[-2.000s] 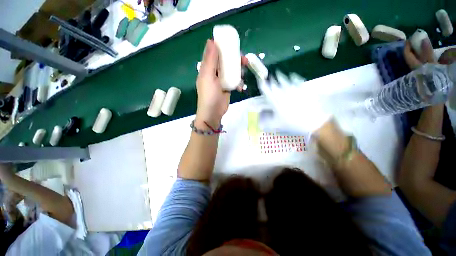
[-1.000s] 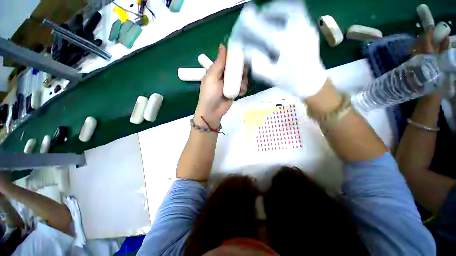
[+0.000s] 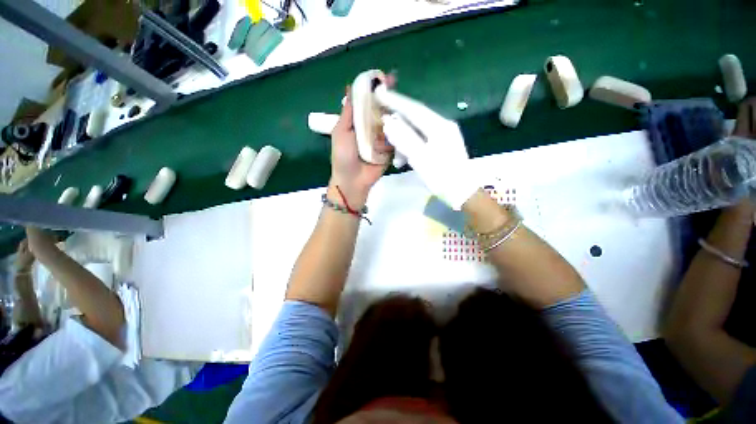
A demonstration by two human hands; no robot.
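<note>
My bare left hand (image 3: 355, 166) holds a white device (image 3: 362, 116) upright above the green belt, its beige face turned toward my right hand. A dark round spot shows near the device's top end. My gloved right hand (image 3: 423, 147) has its fingertips at the device's beige face, near the top. Whether the glove itself grips anything is hidden. The sticker sheet (image 3: 464, 247) with rows of small red marks lies on the white table, partly under my right wrist. A grey-green pad (image 3: 445, 213) lies on it beside the wrist.
More white devices (image 3: 264, 167) and a black one (image 3: 118, 188) lie on the green conveyor belt (image 3: 207, 124). A clear bottle (image 3: 692, 178) and dark tray (image 3: 681, 124) are at right. A grey bar (image 3: 79, 217) crosses left. Co-workers' arms show on both sides.
The device in my left hand has been turned, so its beige face and dark spot now show. My gloved hand has moved down from over its top. The grey-green pad now shows on the sheet.
</note>
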